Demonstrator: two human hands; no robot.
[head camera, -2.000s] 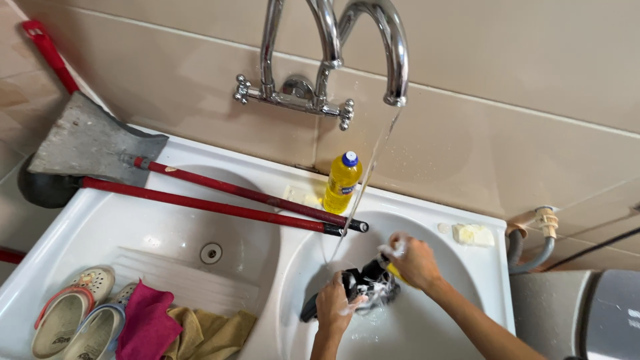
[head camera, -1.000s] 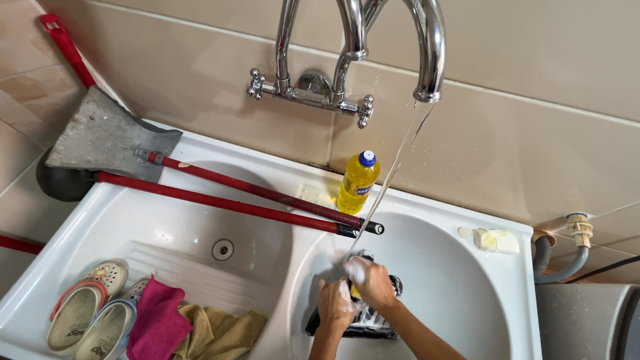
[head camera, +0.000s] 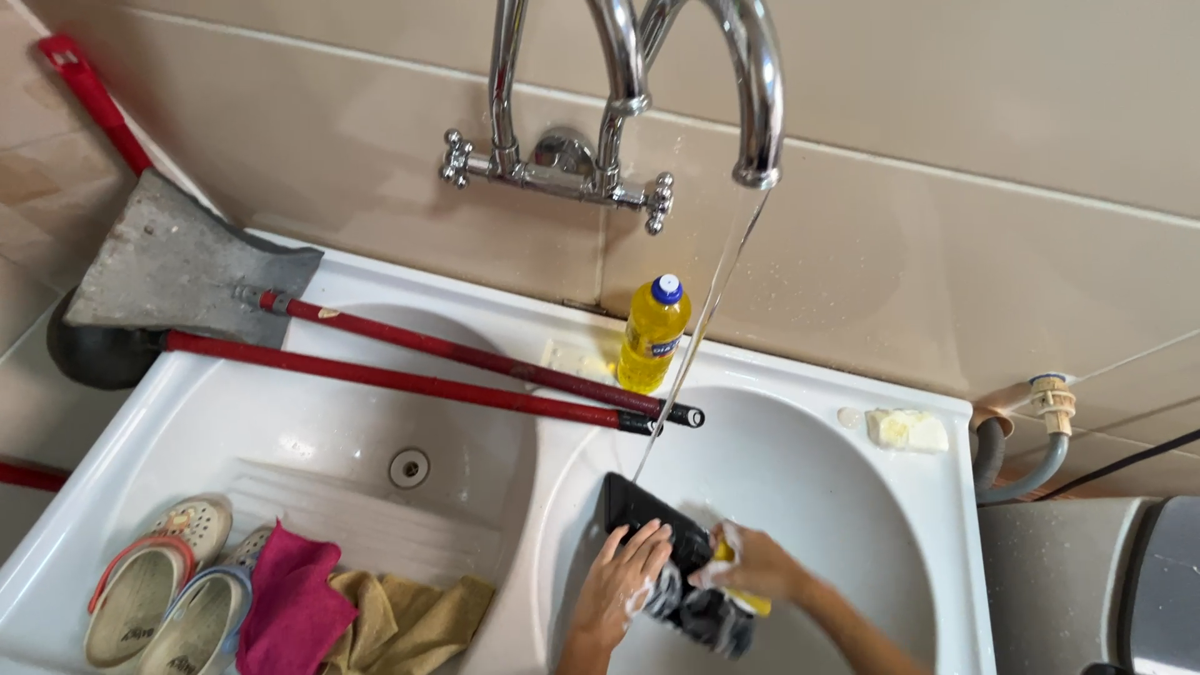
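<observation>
In the right basin, a black, soapy object (head camera: 656, 516) lies under the running water; its kind is unclear, with a flat smooth end and a foam-covered lower end. My left hand (head camera: 623, 581) presses on its near side, fingers spread over it and foam on the skin. My right hand (head camera: 755, 567) grips a yellow thing (head camera: 750, 600), apparently a sponge, against the object's foamy part. Water falls in a thin stream from the chrome faucet (head camera: 761, 112) onto the flat end. A yellow liquid bottle (head camera: 653, 337) with a blue cap stands upright on the ledge behind.
Two red poles (head camera: 403, 384) lie across the left basin, with a grey dustpan (head camera: 178, 262) at the far left. Clogs (head camera: 141, 600), a magenta cloth (head camera: 292, 600) and a tan cloth (head camera: 412, 614) lie in that basin. A pale soap bar (head camera: 907, 430) rests on the right rim.
My hands, close together a second ago, are now apart, the right one farther to the right. The black object's flat end now shows beneath the stream.
</observation>
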